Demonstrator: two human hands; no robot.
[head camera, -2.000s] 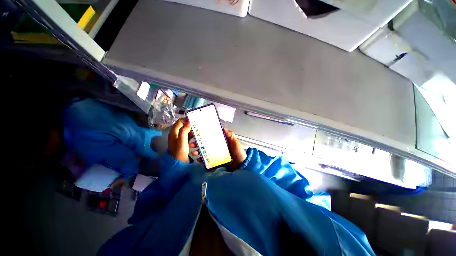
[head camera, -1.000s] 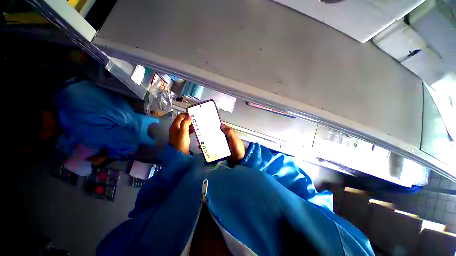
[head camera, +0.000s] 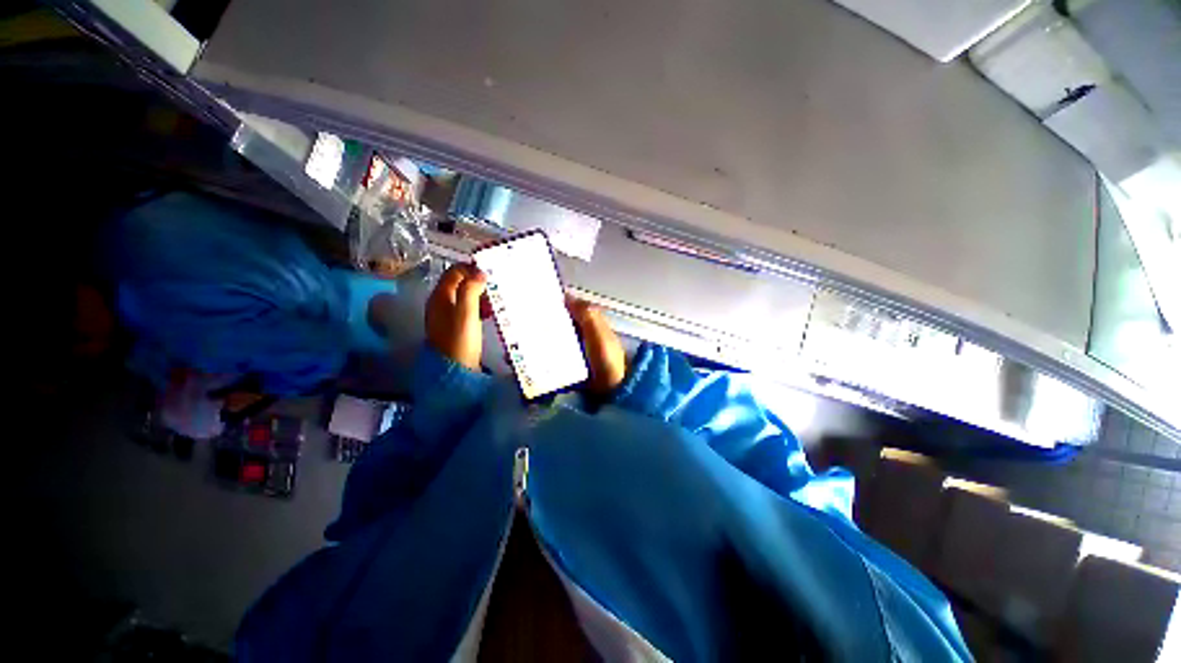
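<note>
A smartphone (head camera: 532, 315) with a lit white screen is held upright in front of my chest, tilted a little to the left. My left hand (head camera: 456, 315) grips its left edge, with the fingers partly behind it. My right hand (head camera: 598, 347) holds its right edge; most of its fingers are hidden behind the phone. Both hands are bare, with blue smock sleeves at the wrists.
A grey metal shelf (head camera: 648, 123) crosses ahead, with white boxes (head camera: 939, 16) at upper right. A lower shelf holds a clear plastic bag (head camera: 389, 233). A person in blue (head camera: 214, 292) bends at left, near trays (head camera: 257, 456) on the floor. Cartons (head camera: 1036, 557) stand at lower right.
The view has shifted, so the shelf boxes have slid towards the upper right. The phone sits slightly higher in view, still in both hands. The person at left appears farther left.
</note>
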